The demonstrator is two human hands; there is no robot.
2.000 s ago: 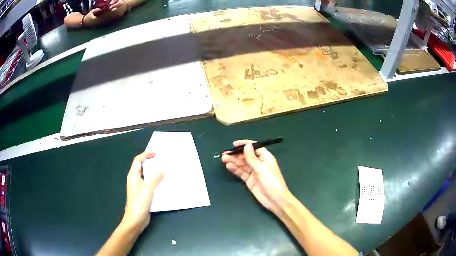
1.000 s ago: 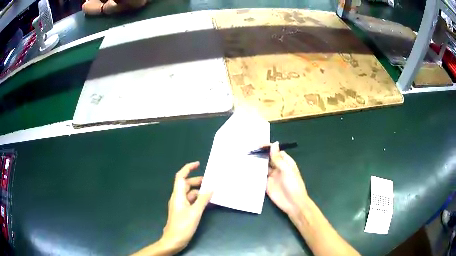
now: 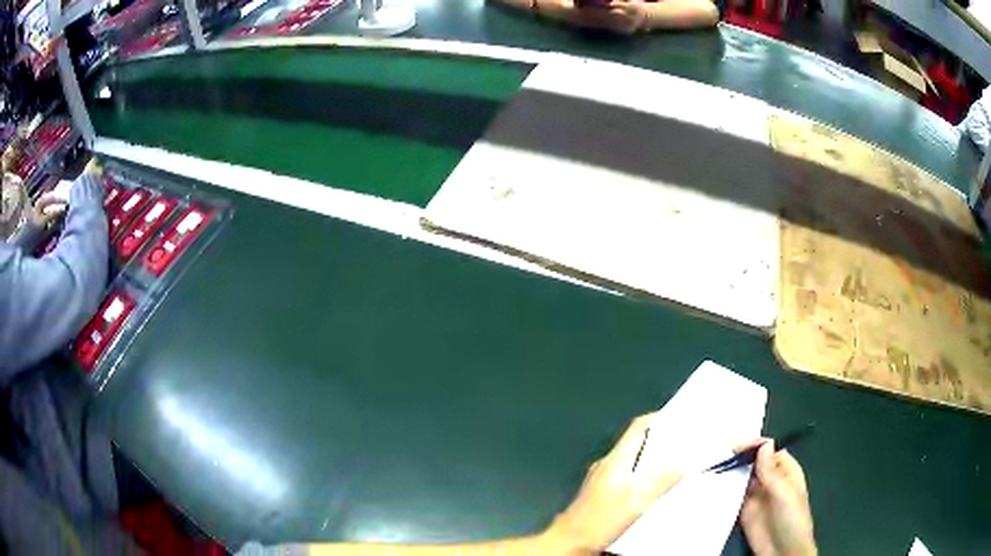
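A blank white sheet with slanted top corners is held over the dark green bench at the lower right. My left hand grips its left edge, with the fingertips on the sheet. My right hand is at the sheet's right edge and holds a slim black tool, whose fine tip points left over the sheet. The lower end of the sheet is cut off by the picture's bottom edge.
A blister tray with red units lies at the left, beside a person in a grey sleeve. A pale board and a wooden board lie beyond the sheet. Another person's hands show at the far side.
The view has swung left, bringing the tray and the neighbouring person into sight. My left hand, apart from or barely at the sheet's edge one second ago, now grips it.
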